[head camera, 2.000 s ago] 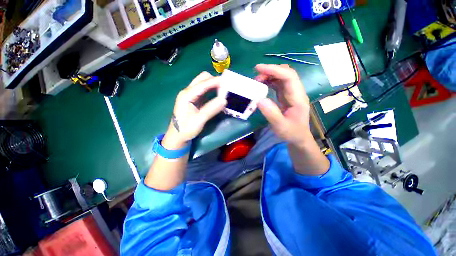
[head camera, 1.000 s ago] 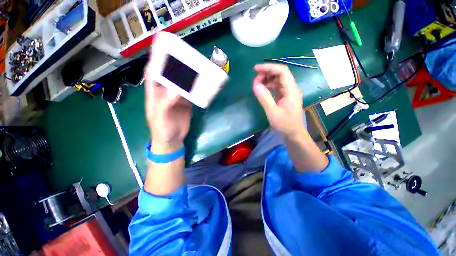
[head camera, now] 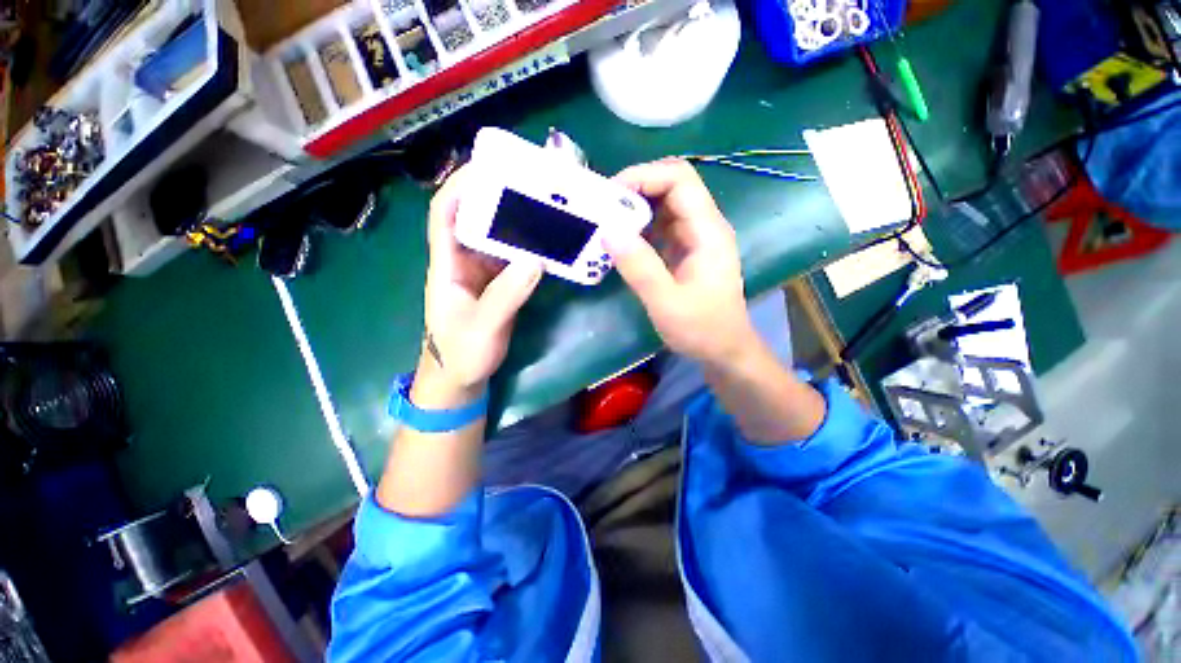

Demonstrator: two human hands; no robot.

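A white handheld device (head camera: 518, 184) with a dark rectangular screen and small buttons at its right side is held above the green mat, screen facing me and tilted down to the right. My left hand (head camera: 469, 292) grips its left end, thumb at the lower edge. My right hand (head camera: 686, 266) holds its right end, thumb by the buttons. The squeeze bottle (head camera: 562, 146) stands behind the device; only its white top shows. Tweezers (head camera: 751, 163) lie behind my right hand, partly hidden by it.
The parts organizer (head camera: 453, 80) with a red edge and the small-parts bin (head camera: 123, 126) are at the back left. A white round dish (head camera: 667, 65) and blue bin of rings (head camera: 787, 49) are at the back. White paper (head camera: 860, 175), cables and a metal fixture (head camera: 965, 395) are at the right.
The device has moved right and down from its raised place at the left, and its screen is turned differently. My right hand, apart from it one second ago, has come up and taken its right end.
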